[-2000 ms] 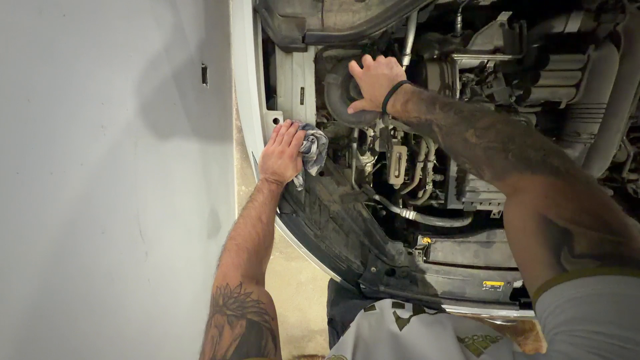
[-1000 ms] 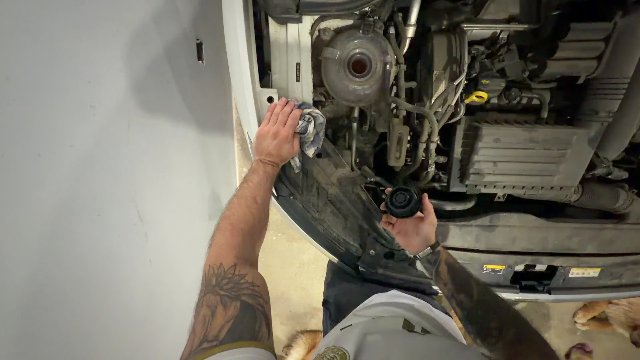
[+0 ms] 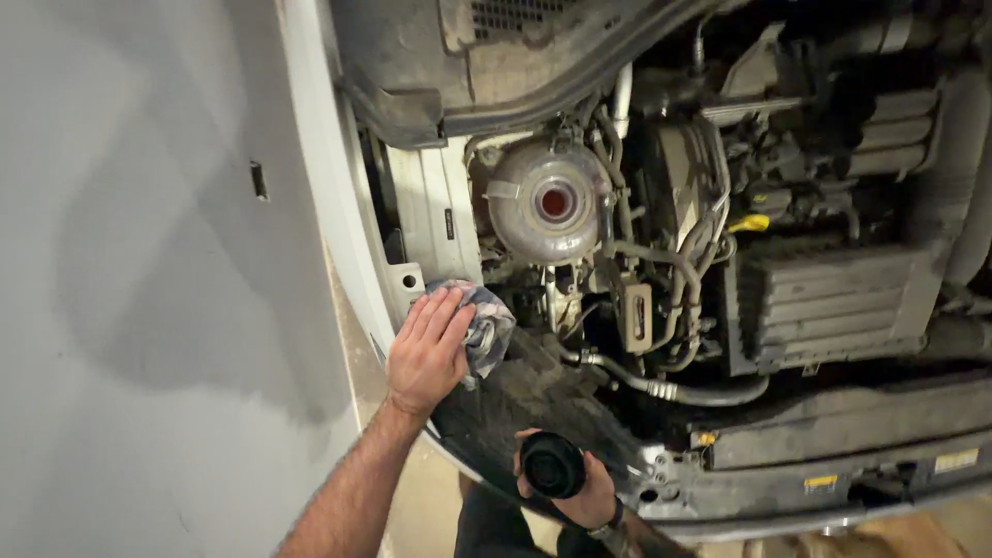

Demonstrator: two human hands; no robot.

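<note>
My left hand (image 3: 428,353) rests on a crumpled patterned cloth (image 3: 488,329) at the inner edge of the fender, its fingers lying over the cloth. In my right hand (image 3: 593,492) is a round black screw cap (image 3: 552,465), held over the front corner of the car. Above both hands sits the translucent coolant expansion tank (image 3: 546,240), its filler neck uncovered and reddish inside. Whether that red is fluid I cannot tell.
The engine cover or airbox (image 3: 837,310) lies right of the tank, with a yellow dipstick handle (image 3: 750,224) near it. Hoses (image 3: 697,391) run in front. A plastic cowl (image 3: 535,77) crosses the top, a grey wall (image 3: 155,310) stands left, and the front crossmember (image 3: 775,488) borders the bottom.
My right hand was over the tank two seconds ago; it has come away toward me with the black cap, and the tank's neck now shows. My left hand has stayed at the cloth.
</note>
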